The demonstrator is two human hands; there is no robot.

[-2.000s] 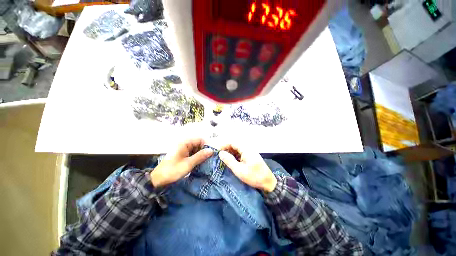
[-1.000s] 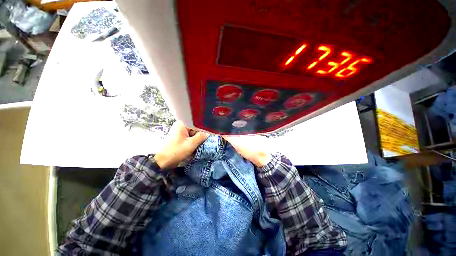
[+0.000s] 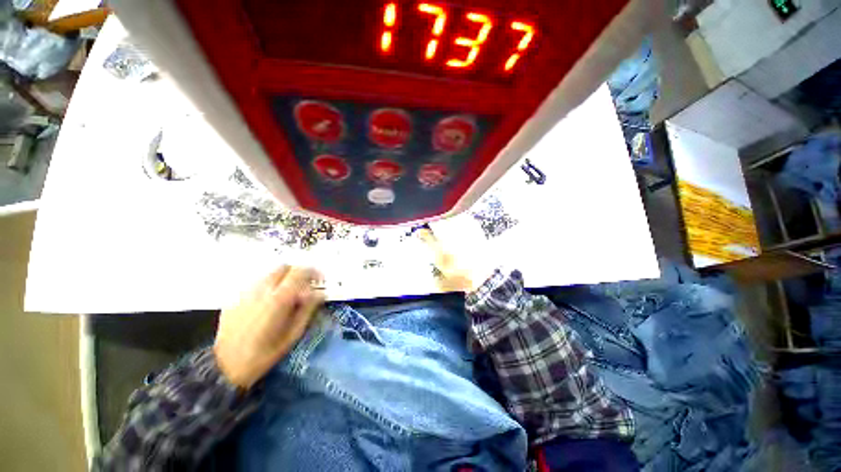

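My left hand holds the edge of the blue denim garment at the table's front edge, left of the machine. My right hand is off the garment and reaches over the table under the machine head, its fingertips partly hidden and washed out; whether it holds a piece I cannot tell. The button attaching machine hangs over the table, its red counter reading 1737. A small dark die shows below it. A pile of button caps lies left, and a pile of tacks right.
The white table spans the front. A pale ring lies at its left, a small black clip at its right. A cream bin stands at left. A denim heap lies at right. An open box stands beyond.
The counter went from 1736 to 1737. My right hand has let go of the denim and moved under the head. My left hand has drawn the denim left and down. The view has shifted.
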